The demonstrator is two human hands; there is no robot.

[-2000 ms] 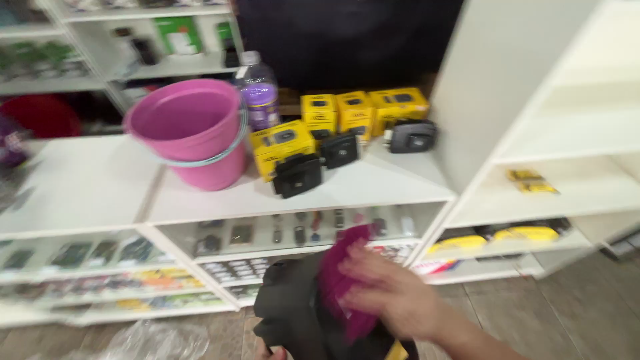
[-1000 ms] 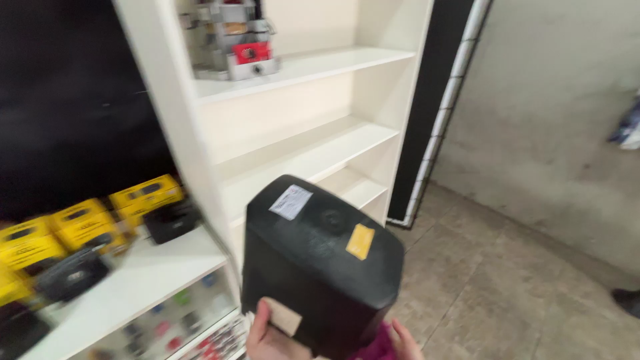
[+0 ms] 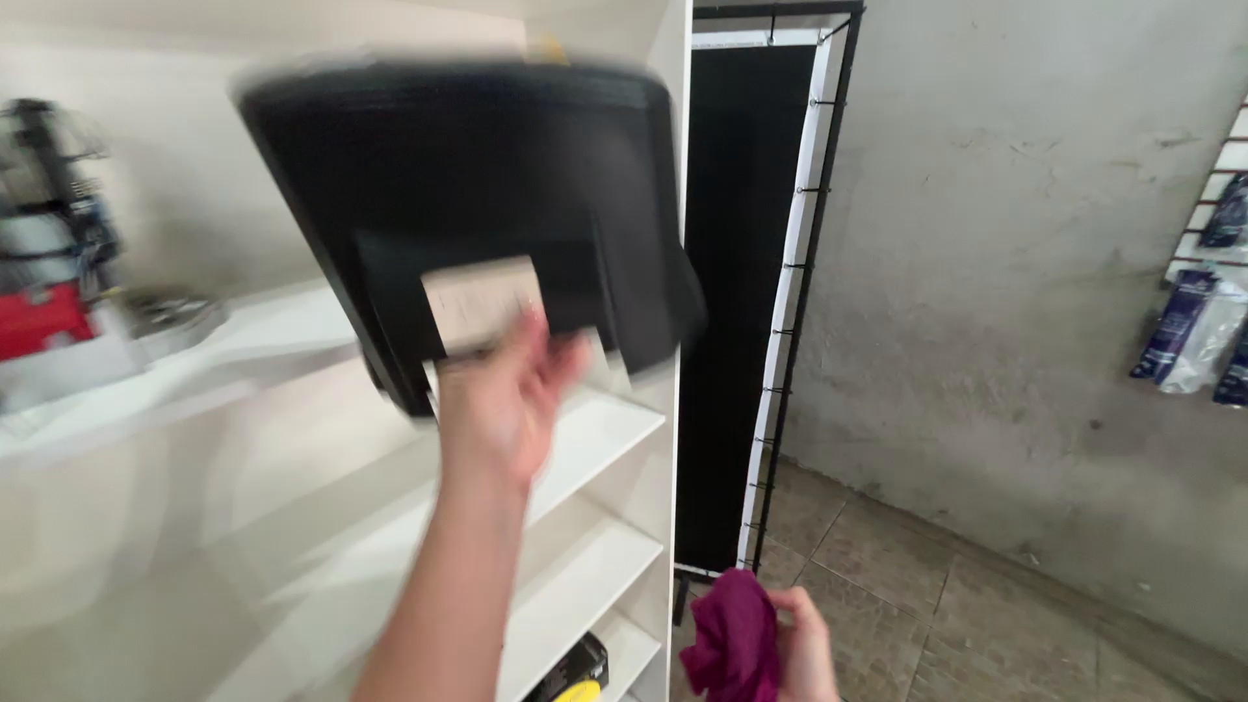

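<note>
A black plastic container [image 3: 468,166], blurred by motion, is held up at the upper left in front of the white shelving. My left hand [image 3: 502,405] grips its lower edge, beside a pale label [image 3: 485,302] that bears writing. Part of that grip is blurred and hidden behind the fingers. Low at the centre right, my right hand [image 3: 801,643] holds a bunched magenta cloth [image 3: 733,634], apart from the container.
White shelves [image 3: 595,439] rise at the left, with a red and grey item [image 3: 49,317] on one. A lower shelf holds a black and yellow item [image 3: 577,673]. A black panel in a metal frame [image 3: 746,292] stands beside a grey wall [image 3: 975,244], where packets [image 3: 1180,327] hang.
The container has risen toward the upper shelves in my left hand. My right hand, against it two seconds ago with the cloth, is now lower and away from it. The view has swung right.
</note>
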